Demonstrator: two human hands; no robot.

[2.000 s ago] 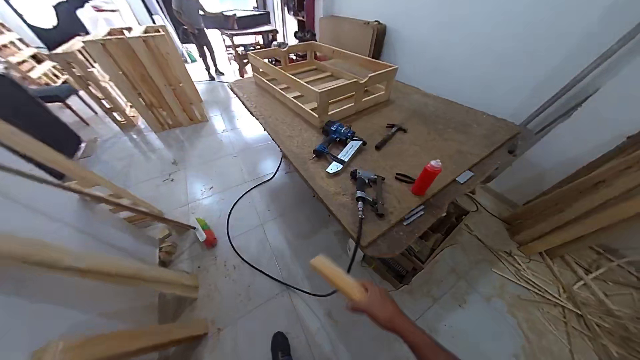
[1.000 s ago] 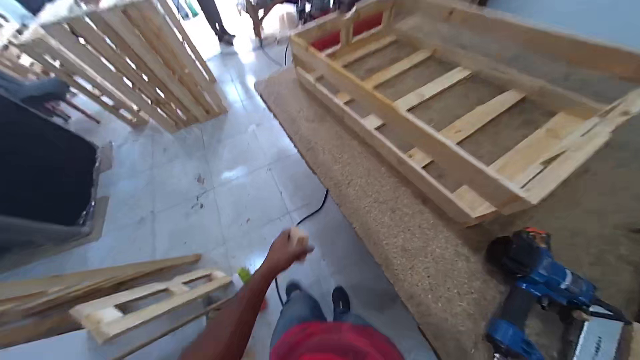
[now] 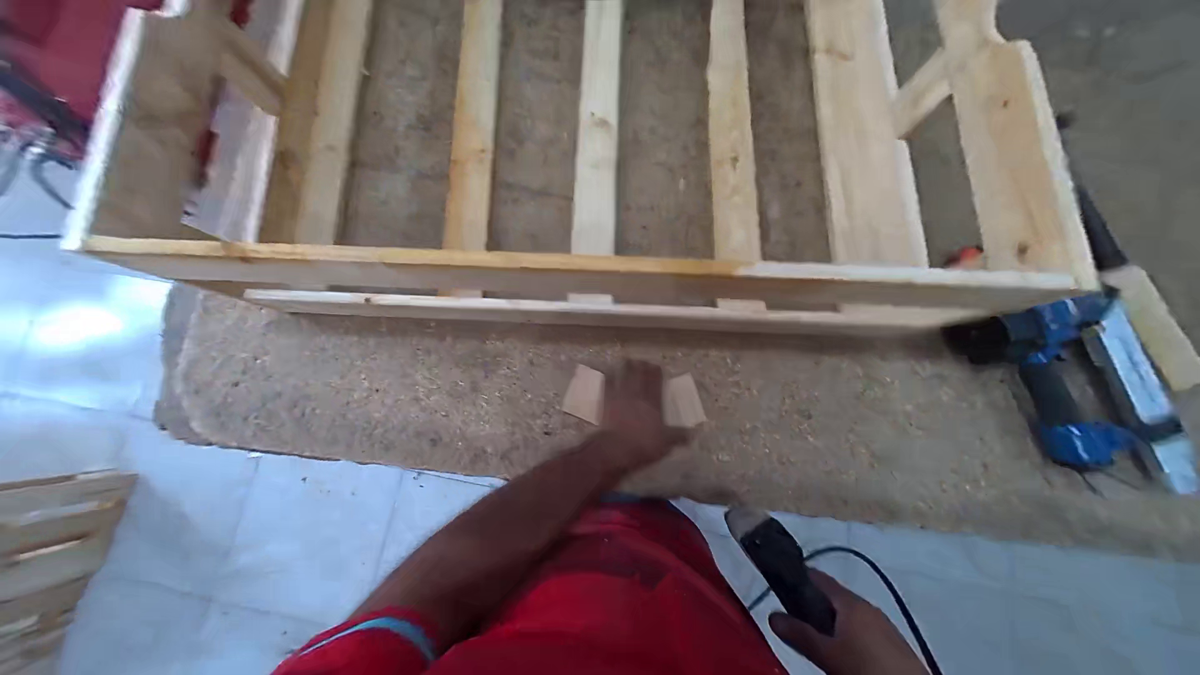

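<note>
My left hand (image 3: 637,408), blurred, lies over a small wooden block (image 3: 684,400) on the particle-board bench top; another light wood piece (image 3: 586,394) shows at its left side, and whether they are one piece I cannot tell. At the lower right my right hand (image 3: 848,623) is closed around a dark pneumatic tool (image 3: 780,562) with a hose, below the bench edge. A slatted pine frame (image 3: 525,277) rests on the bench just beyond my left hand. A blue nail gun (image 3: 1078,375) lies to its right.
The bench edge (image 3: 375,459) runs in front of my body. A light wood piece (image 3: 1153,323) lies beside the nail gun. The black hose (image 3: 872,567) curves at the lower right. A slatted wooden piece (image 3: 56,534) is at the lower left, by the tiled floor (image 3: 281,525).
The view has swung to the bench and frame. My left hand, over the floor a second ago, is now on the bench top. My right hand has come into view with the dark tool.
</note>
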